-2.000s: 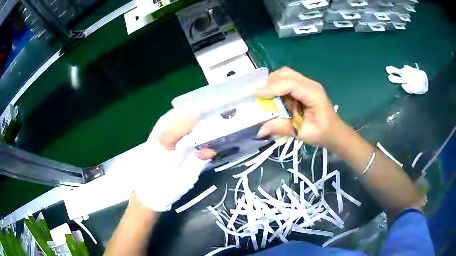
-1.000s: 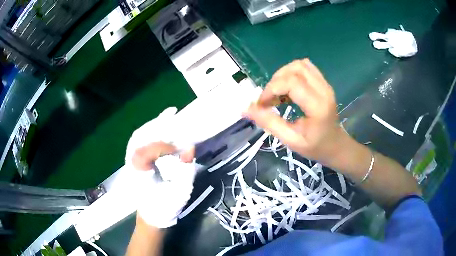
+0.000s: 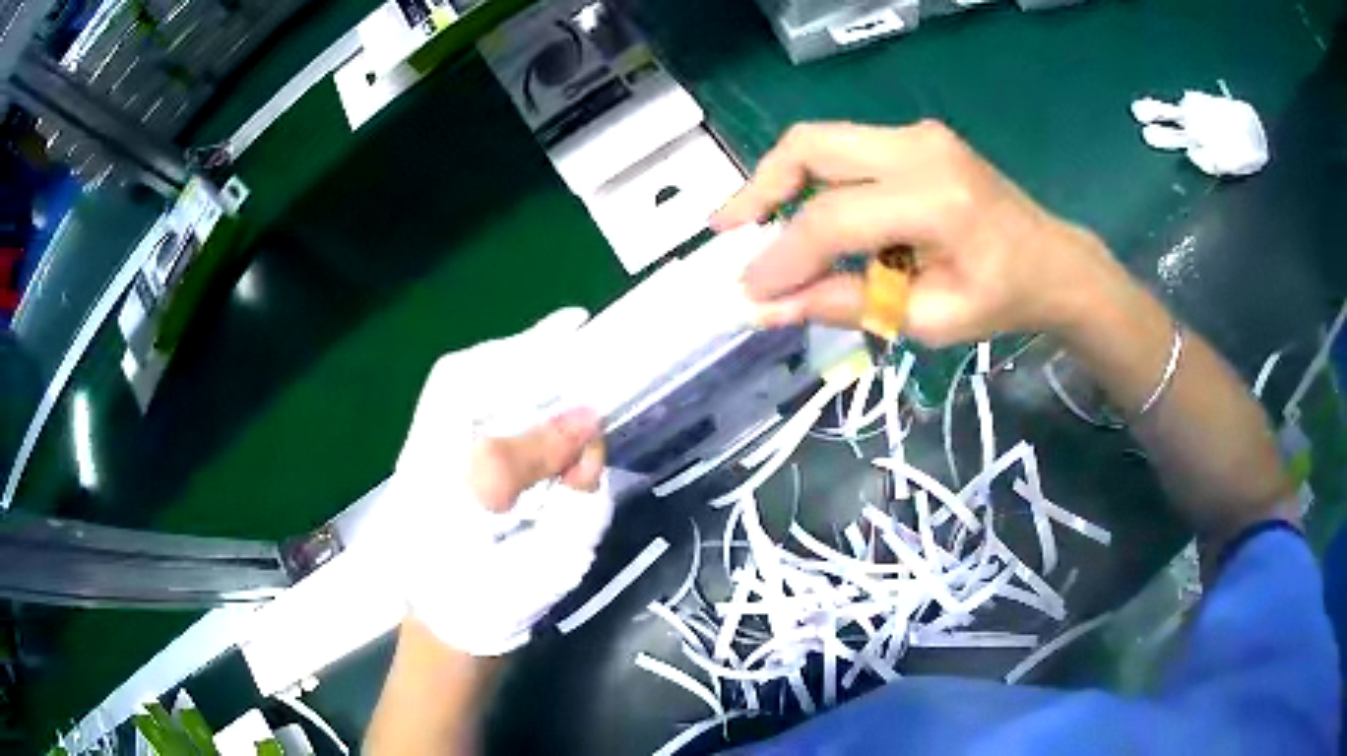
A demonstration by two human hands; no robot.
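A retail carton (image 3: 702,387) is held in front of me, its white face up and its grey printed side towards me. My left hand (image 3: 510,480), in a white glove with bare fingertips showing, grips its left end. My right hand (image 3: 901,236), bare with a yellow-orange patch on one finger, has its fingertips on the carton's right end. The white flap looks folded down, but glare hides its edge. Many white liner strips (image 3: 842,591) lie heaped on the bench below.
An open carton (image 3: 591,104) lies on the green belt behind. Other cartons (image 3: 177,273) are at upper left. Clear packs (image 3: 842,30) are at the top, a crumpled white glove (image 3: 1204,130) at upper right. A metal post (image 3: 148,561) juts in at left. Green-sided cartons (image 3: 185,727) stand at lower left.
The flap that stood raised two seconds ago is now down. The right hand moved off the carton's end, then back onto its top. Cartons have come into view on the belt at left.
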